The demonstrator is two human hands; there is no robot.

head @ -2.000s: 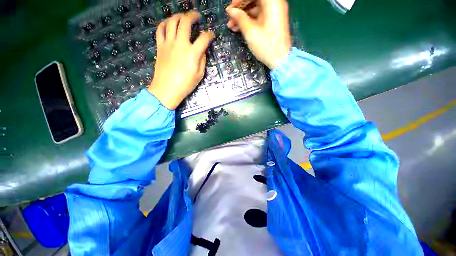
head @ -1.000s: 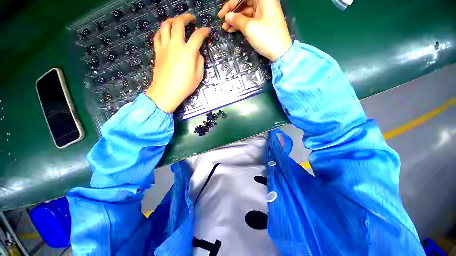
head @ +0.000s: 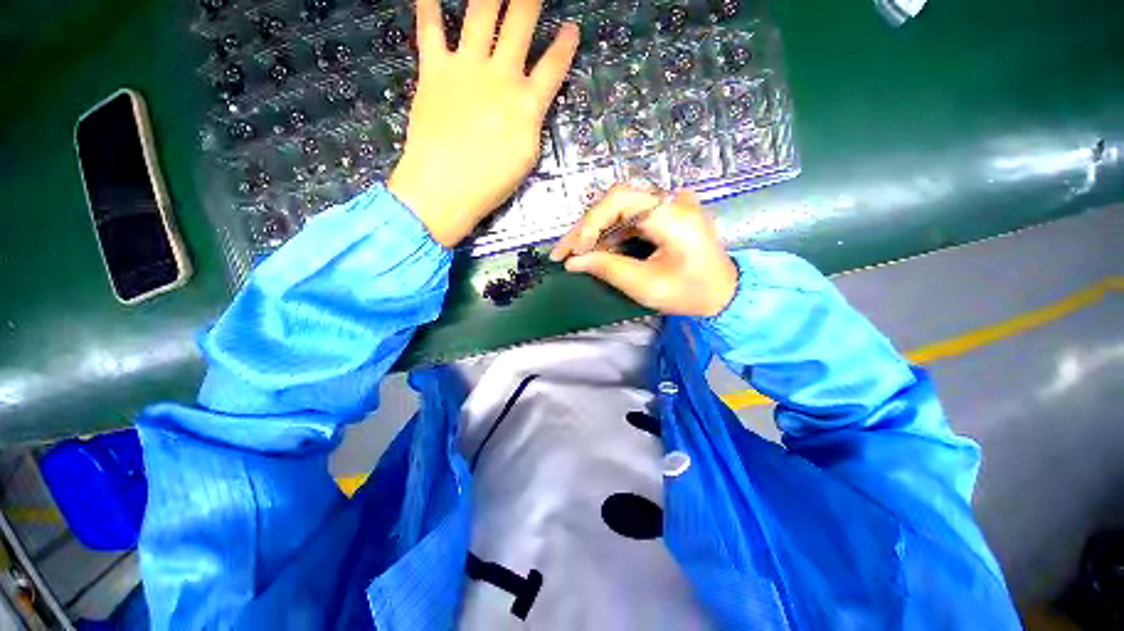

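A clear blister tray (head: 351, 123) with rows of dark round assemblies in its pockets lies on the green bench. My left hand (head: 478, 117) is over the tray's middle, palm down, fingers spread, holding nothing visible. My right hand (head: 653, 247) is at the tray's near edge, thumb and index finger pinched around thin tweezers (head: 635, 219), which are only partly visible. Its fingertips are just right of a loose pile of small black parts (head: 508, 281) on the bench. Whether the tweezers hold a part cannot be told.
A smartphone (head: 131, 197) lies left of the tray on the green bench (head: 912, 136). A whitish object (head: 901, 9) is cut off at the top edge. A blue stool or bin (head: 96, 489) stands at lower left. The grey floor has a yellow line (head: 1035, 318).
My right hand has moved from above the tray down to the black parts. My left hand has shifted up and right, its fingers now spread. The phone and tray appear higher in view.
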